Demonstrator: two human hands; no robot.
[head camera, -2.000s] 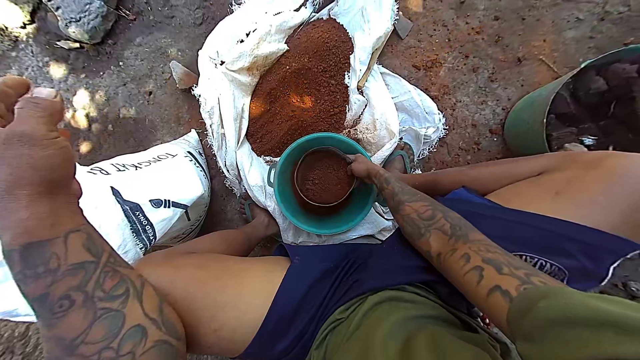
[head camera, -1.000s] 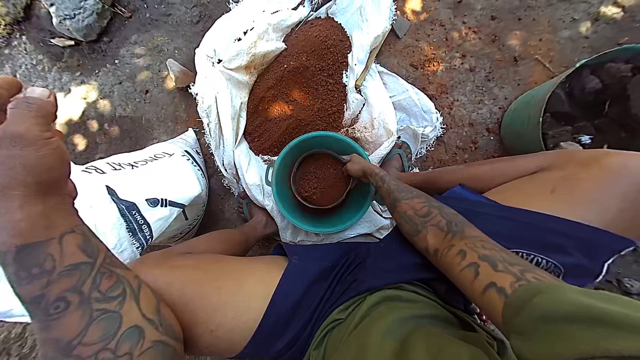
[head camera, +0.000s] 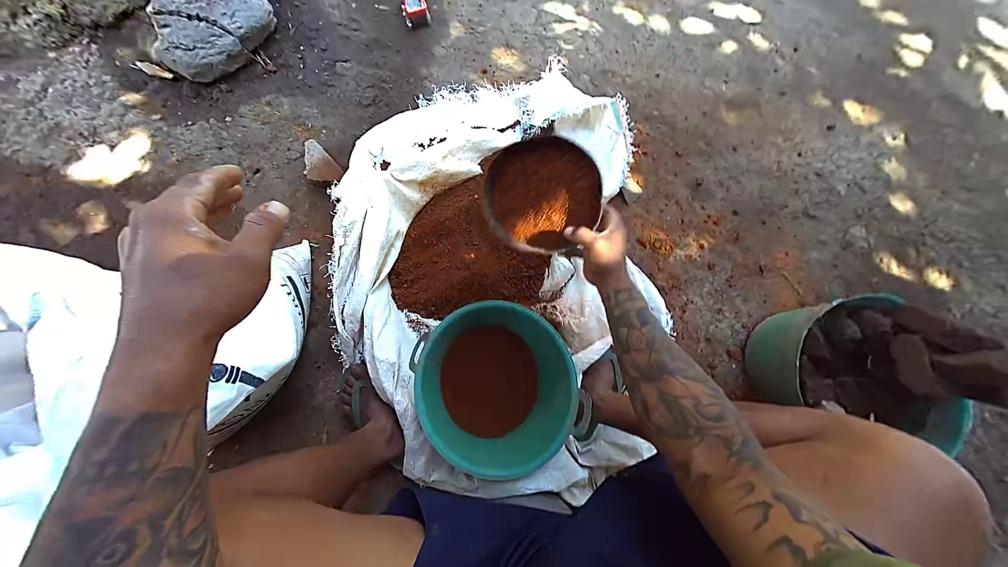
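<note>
My right hand (head camera: 603, 244) grips the rim of a round sieve (head camera: 543, 195) that holds coarse reddish-brown granules. The sieve is over the far part of an open white woven sack (head camera: 378, 173), above the heap of reddish-brown material (head camera: 461, 260) in it. Nearer me, a green plastic bucket (head camera: 551, 394) stands on the sack's near edge between my feet, with fine reddish powder (head camera: 488, 382) at its bottom. My left hand (head camera: 197, 244) hovers to the left with its fingers apart, holding nothing, near a second white sack. The sieve's mesh is hidden under the granules.
The second white sack (head camera: 268, 339), printed in black, lies on the left. A green tub (head camera: 776, 354) of dark brown chunks (head camera: 874, 354) stands at the right beside my knee. A grey rock (head camera: 209, 35) and a small red object (head camera: 415, 12) are on the dirt at the far side.
My right hand has lifted the sieve out of the green bucket and moved it forward over the sack's heap. The powder inside the bucket now shows. The view has shifted.
</note>
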